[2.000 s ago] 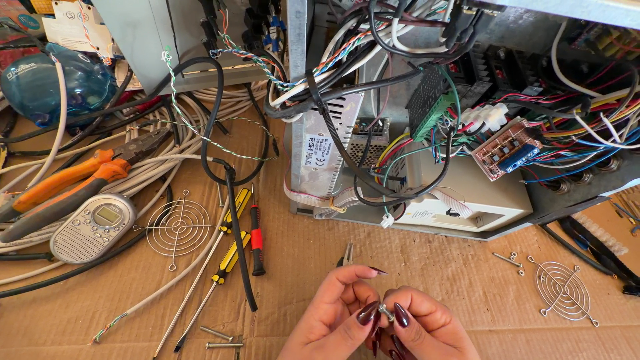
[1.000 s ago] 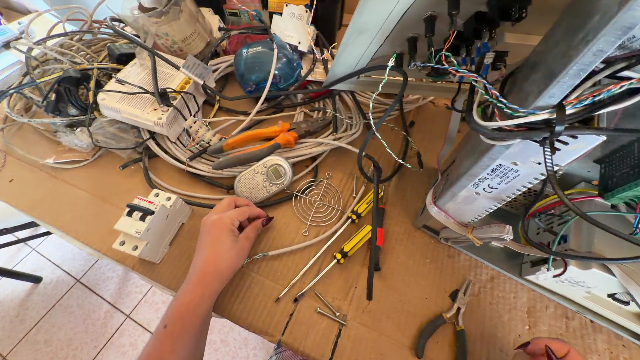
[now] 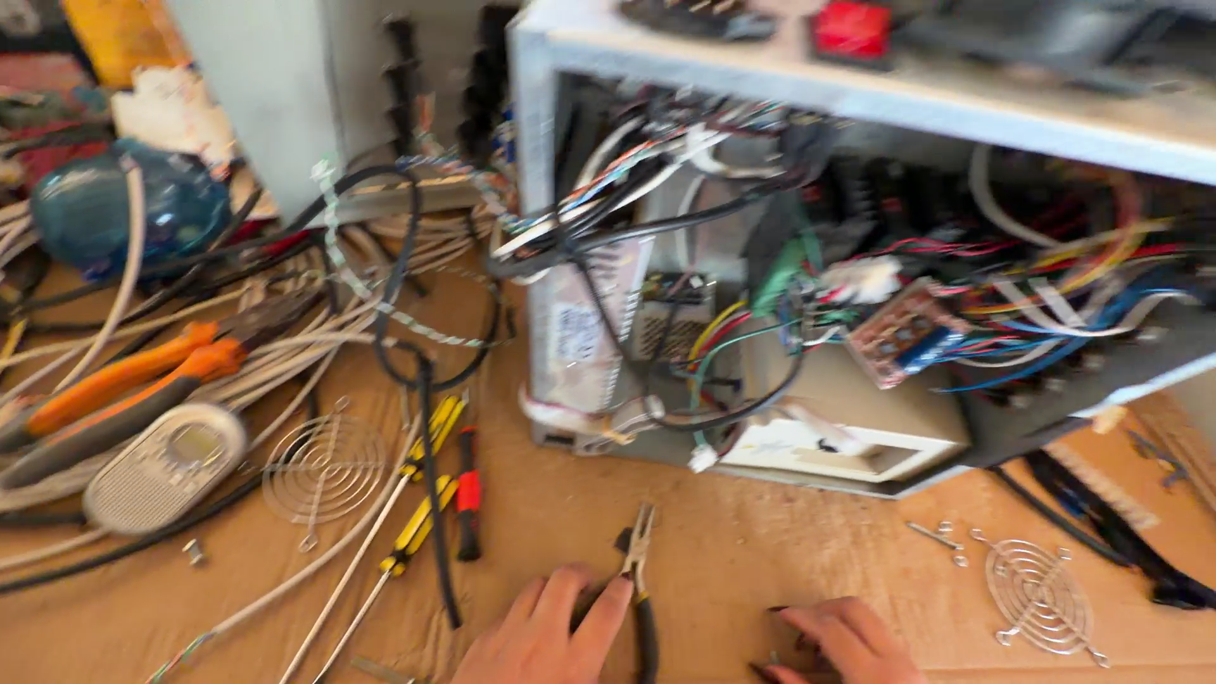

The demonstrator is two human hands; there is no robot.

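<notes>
My left hand (image 3: 556, 627) is at the bottom middle, its fingertips at the dark handles of small needle-nose pliers (image 3: 642, 551), which lie with jaws pointing away from me. Whether the fingers grip the pliers is not plain. To the right, my right hand (image 3: 836, 641) rests low over the cardboard, thumb and fingers apart; a small thing near its fingertips is too blurred to name. A small metal screw (image 3: 193, 552) lies at the left, below the round wire fan guard (image 3: 325, 467). Behind the hands stands an open metal case (image 3: 537, 237) full of wires and boards.
Yellow-handled screwdrivers (image 3: 418, 527) and a red and black screwdriver (image 3: 468, 494) lie left of my hands. Farther left are orange-handled pliers (image 3: 123, 380), a small grey radio-like device (image 3: 166, 467) and coiled cables. Another fan guard (image 3: 1038, 597) and several screws (image 3: 936, 537) lie right.
The view has swung right since one second ago. My left hand has moved from beside the left fan guard to the needle-nose pliers. A small screw now lies near that guard.
</notes>
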